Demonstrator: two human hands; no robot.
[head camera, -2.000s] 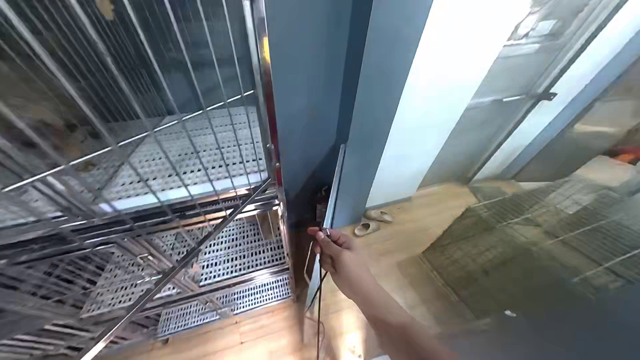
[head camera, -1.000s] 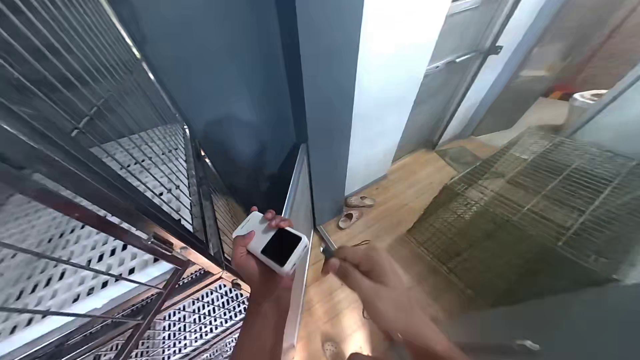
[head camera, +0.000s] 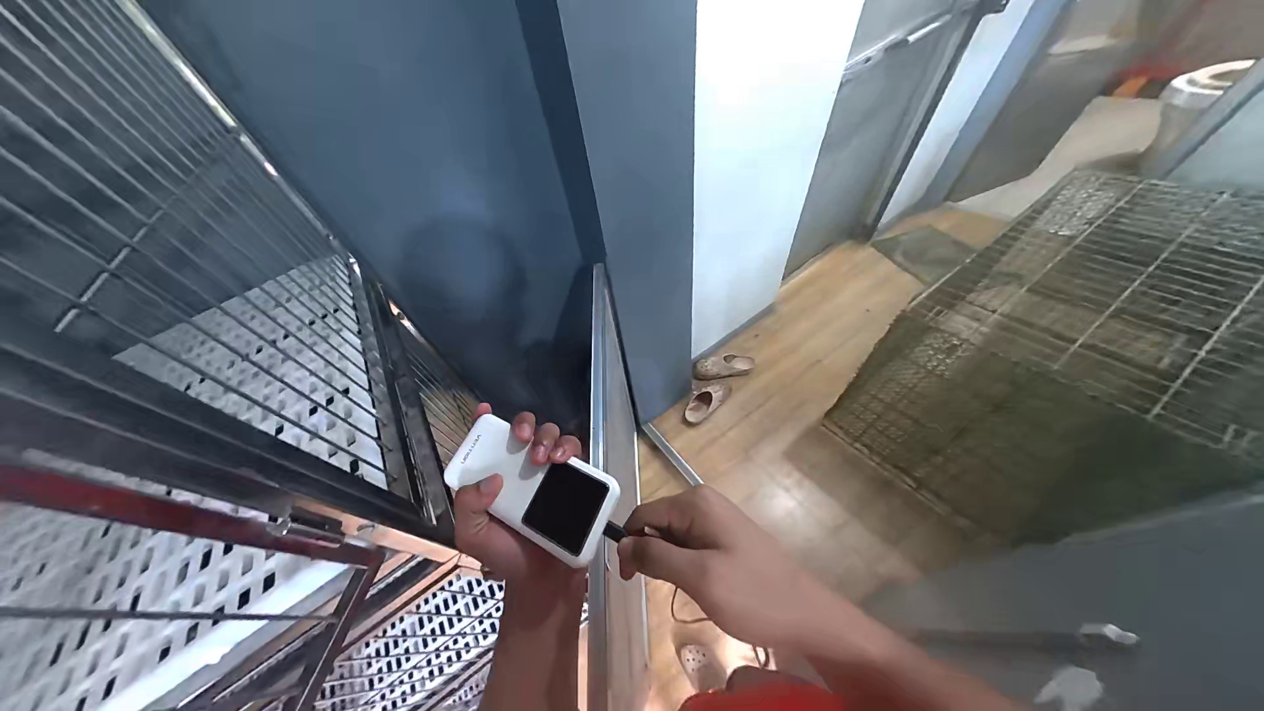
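Observation:
A white power bank (head camera: 513, 474) with a black display lies across my left hand (head camera: 504, 513), thumb on one long side and fingertips over the other. My right hand (head camera: 681, 543) pinches the black plug (head camera: 615, 531) of a cable between thumb and finger, at the power bank's lower right end. The plug touches that end; whether it is fully seated cannot be told. Part of a thin dark cable (head camera: 686, 607) hangs below my right hand.
Wire cages with white perforated floors (head camera: 267, 346) stand at left, beside a dark blue panel (head camera: 425, 178). Beige clogs (head camera: 724, 366) lie on the wooden floor near a white wall (head camera: 750, 168). At right is another wire cage (head camera: 1066, 326).
Two seconds ago only my right hand was in view, holding a cable. My left hand came into view with the power bank, and my right hand has brought the plug to its end.

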